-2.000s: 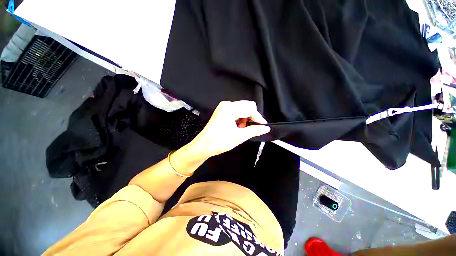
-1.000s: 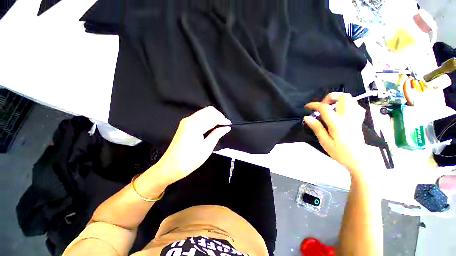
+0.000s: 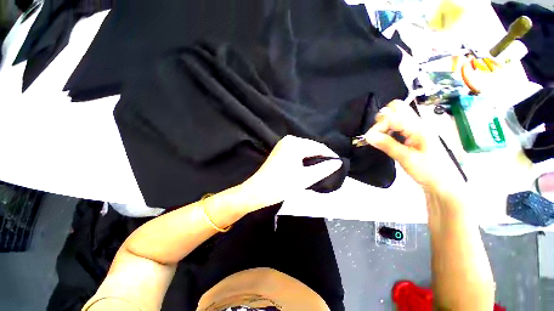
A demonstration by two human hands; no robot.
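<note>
A large black fabric (image 3: 200,79) lies in folds over the white table in front of me. My left hand (image 3: 297,164) pinches its edge between thumb and fingers, with a small flap hanging below the fingertips. My right hand (image 3: 404,136) is just to the right and holds a small metallic clip (image 3: 359,141) at its fingertips, close against the fabric. Whether the clip grips the cloth I cannot tell. No needle or thread can be made out.
Orange-handled scissors (image 3: 469,76), a green box (image 3: 474,124), a slim black tool (image 3: 452,158), a yellow pad (image 3: 446,14) and a dark faceted object (image 3: 530,208) lie at the right. Black cut pieces (image 3: 51,36) lie at the far left. A red object (image 3: 413,296) is on the floor.
My right hand has come into view and taken hold of the clip. The edge, stretched taut before, is now slack and bunched, with my hands closer together. The view has shifted right.
</note>
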